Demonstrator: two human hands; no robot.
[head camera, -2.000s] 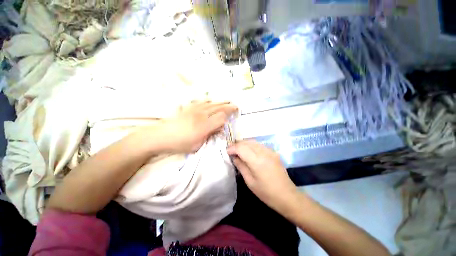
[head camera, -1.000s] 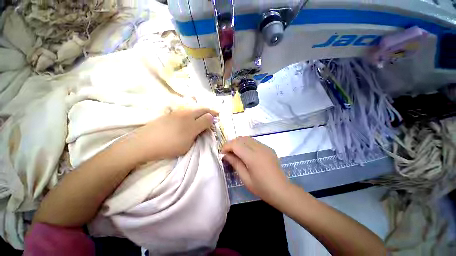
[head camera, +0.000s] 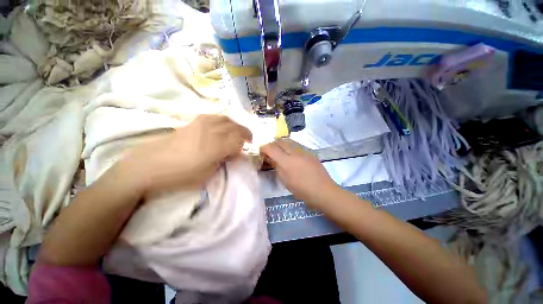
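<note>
A cream garment piece (head camera: 143, 89) spreads left of the needle, and its pinkish-white part (head camera: 220, 243) hangs over the table's front edge. My left hand (head camera: 208, 142) lies on the cloth, fingers toward the needle; it is blurred and its fingertips are washed out by the lamp. My right hand (head camera: 292, 163) pinches the cloth edge just in front of the presser foot (head camera: 268, 111). The yellow seam guide (head camera: 281, 126) is just beyond my right fingertips. The strip at the cloth edge cannot be made out in the glare.
The white machine head (head camera: 381, 41) spans the top. White paper sheets (head camera: 345, 119) lie right of the needle, beside hanging lilac strips (head camera: 417, 136). Beige-grey strands (head camera: 506, 184) are at far right, tan ruffled pieces (head camera: 89, 29) at back left. A ruler scale (head camera: 292, 211) runs along the front edge.
The camera view has tilted up, showing more of the machine head. Both hands have moved toward the needle with the cloth edge, and my right hand is now close to the seam guide.
</note>
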